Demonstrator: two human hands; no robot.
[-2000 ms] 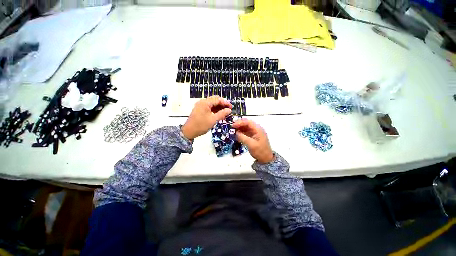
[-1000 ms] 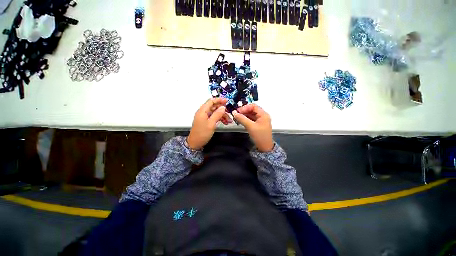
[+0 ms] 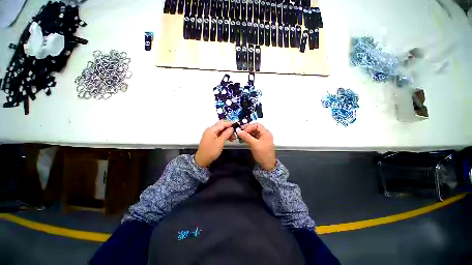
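Note:
My left hand (image 3: 213, 142) and my right hand (image 3: 260, 144) meet at the table's front edge. Their fingertips pinch a small black strap piece (image 3: 237, 128) between them; its details are mostly hidden by the fingers. Just beyond my fingertips lies a pile of part-assembled straps (image 3: 230, 101), black with blue-silver glints and pale spots. Beyond the pile is the tan board (image 3: 207, 59) with black straps in tight parallel rows, each with a silver dot. A short row of straps (image 3: 248, 58) lies nearest me on the board.
Metal rings (image 3: 104, 75) are heaped at left, with a lone strap (image 3: 148, 41) beside the board. A black strap heap (image 3: 39, 67) with white wad (image 3: 45, 41) is far left. Blue-silver fittings (image 3: 343, 106) lie at right, near a clear bag (image 3: 380, 62) and small carton (image 3: 419, 103).
My view has tilted down. Both hands have come back from above the centre pile to the table's front edge, fingertips together on a small black piece.

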